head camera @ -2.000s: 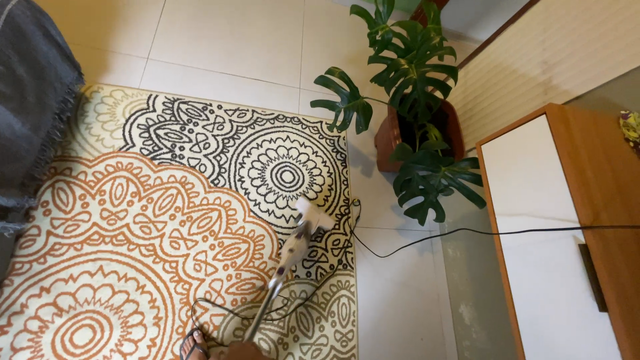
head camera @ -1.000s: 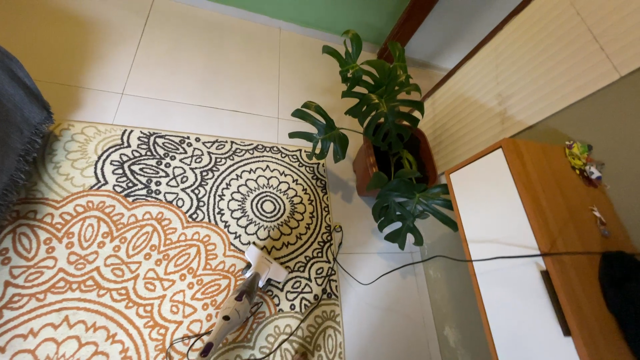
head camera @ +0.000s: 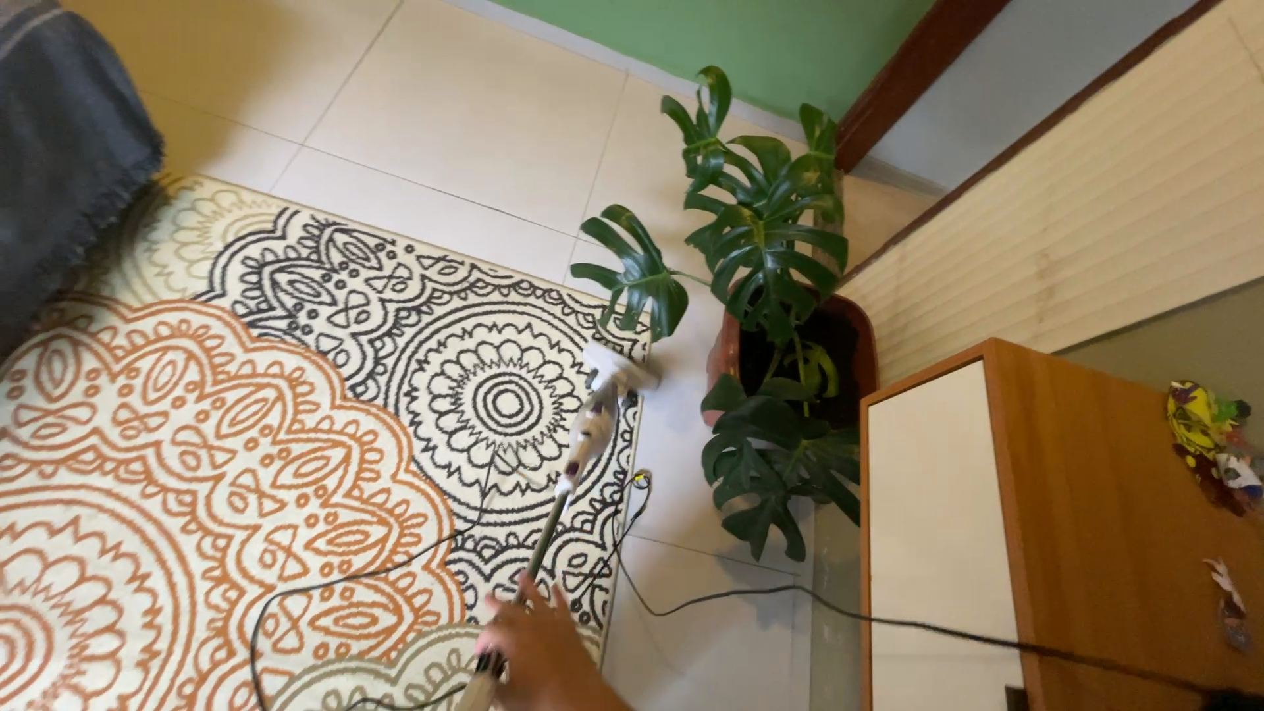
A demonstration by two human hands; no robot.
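My right hand [head camera: 533, 637] is low in the middle of the head view, somewhat blurred, with its fingers around the pole of a corded stick vacuum cleaner [head camera: 588, 434]. The pole slants up and away from the hand. Its white floor head [head camera: 617, 365] rests at the right edge of a patterned rug [head camera: 336, 395], beside the black-ringed medallion. A thin black cord [head camera: 726, 594] runs from near the rug's edge to the right, across the wooden cabinet. My left hand is out of view.
A potted monstera [head camera: 770, 247] stands on the tiles right of the rug. Below it at the right is a wooden cabinet [head camera: 1116, 494] with a white front and a colourful item [head camera: 1210, 444] on top. Dark fringed fabric [head camera: 69, 138] hangs at the upper left.
The vacuum's floor head has moved up and right across the rug to its right edge. My right hand, barely in view at the bottom a second ago, now shows on the pole.
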